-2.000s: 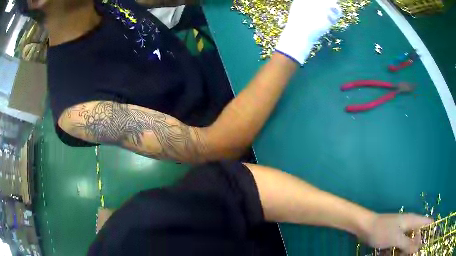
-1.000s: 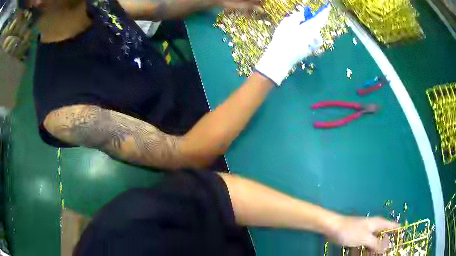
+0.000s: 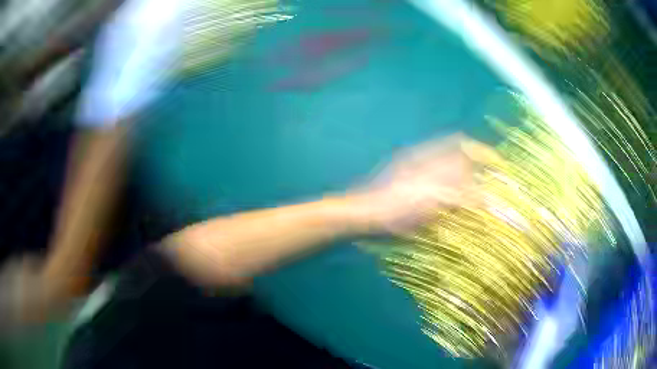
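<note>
The picture is heavily blurred. My left hand [image 3: 428, 180], bare, reaches in from the lower left past a dark sleeve. Its fingers are at the upper left edge of a gold mass of moulded parts and frames [image 3: 483, 267]; whether they grip it is too blurred to tell. A white and blue glove, seemingly my right hand [image 3: 558, 310], is at the lower right side of the gold mass, partly cut off by the bottom edge. Its fingers cannot be made out.
Another worker's white-gloved hand [image 3: 133, 61] is at upper left, beside a gold pile [image 3: 223, 32]. Red-handled cutters [image 3: 324, 50] lie on the green bench [image 3: 288, 144]. A white strip [image 3: 537, 83] curves along the right, with more gold frames [image 3: 555, 18] beyond. Something blue [image 3: 627, 331] is at lower right.
The view has swung right and down, so the bench things shift left and up. The gold mass and my left hand now show nearer the middle; the white and blue glove has come into view.
</note>
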